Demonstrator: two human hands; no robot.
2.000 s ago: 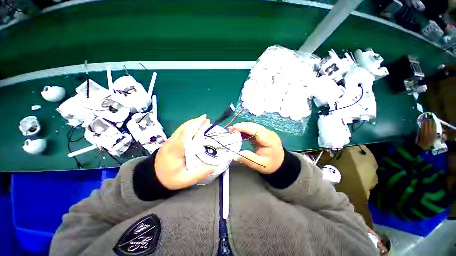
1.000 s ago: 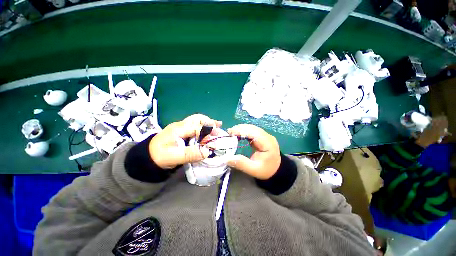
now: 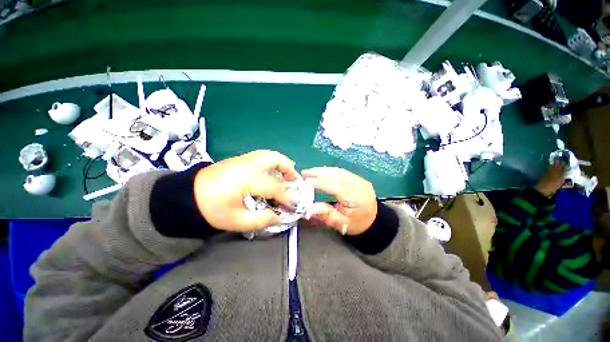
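Observation:
A white camera housing (image 3: 302,194) is held close to my chest, mostly hidden behind my fingers. Its white antenna (image 3: 293,252) points down along my jacket zip. My left hand (image 3: 246,190) lies over the left side and top of the housing, with its fingers bent onto it. My right hand (image 3: 342,200) grips the housing's right edge between thumb and fingers. The opening, the wires and the dark plug are hidden or too blurred to tell.
White housings with antennas (image 3: 140,133) lie in a group at left, beside loose white ball shells (image 3: 65,112). A heap of small white parts (image 3: 374,107) lies on clear bag, with more housings (image 3: 445,172) right of it. A cardboard box (image 3: 468,234) and another person's arm (image 3: 535,200) are at right.
My left hand has closed over the top of the housing. The dark plug and red wire seen earlier no longer show. The other person's hand and white unit at right have moved.

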